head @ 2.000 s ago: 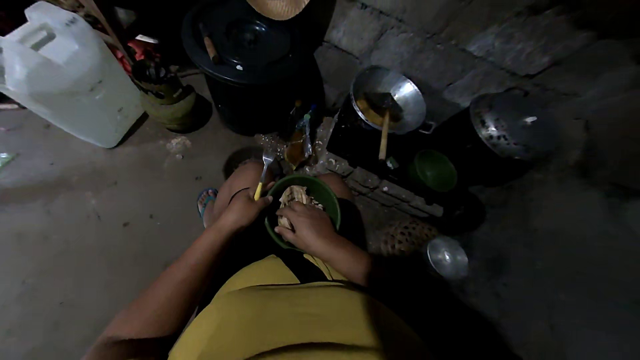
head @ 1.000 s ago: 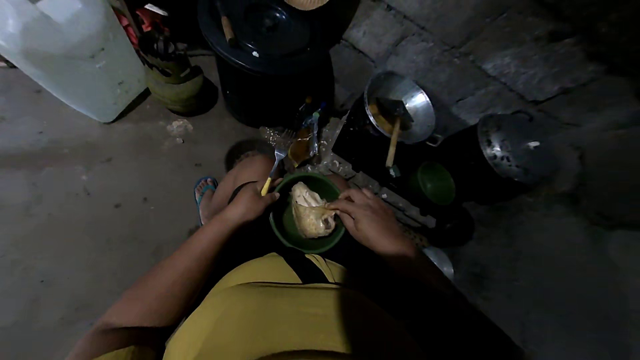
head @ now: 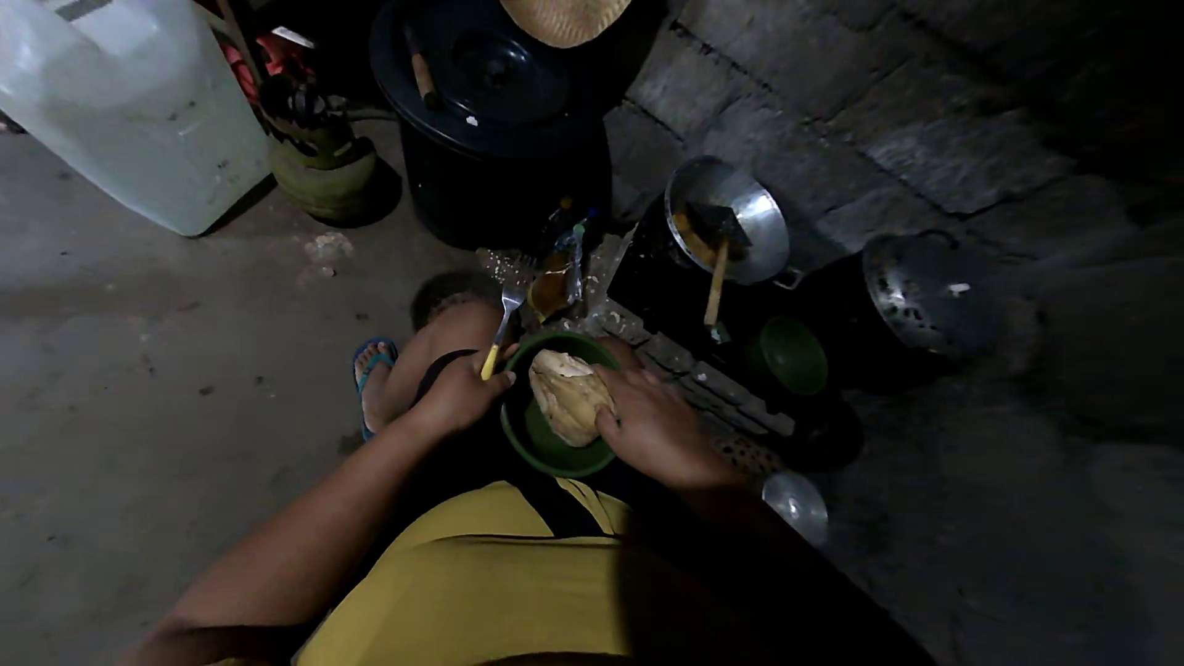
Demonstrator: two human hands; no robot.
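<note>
My left hand [head: 460, 390] holds a fork [head: 502, 330] with a yellow handle, tines pointing away from me, and rests at the left rim of a green bowl [head: 524, 453] on my lap. In the bowl lies a pale, yellowish piece of food [head: 569, 398], which looks like cooked poultry. My right hand [head: 653, 427] reaches over the bowl's right rim and grips the right side of this piece; some fingertips are hidden.
Ahead right, a metal wok [head: 766, 217] with a wooden-handled turner [head: 718, 277] sits on a dark stove. Beside it are a small green bowl [head: 793, 356] and a lidded pot [head: 925, 296]. A black lidded bin [head: 504, 176], gas cylinder [head: 324, 180] and plastic jerrycan [head: 148, 120] stand farther left.
My right hand has gone from inside the bowl to its right side, and now holds the piece from the right. The piece shows more plainly. My left hand keeps the fork.
</note>
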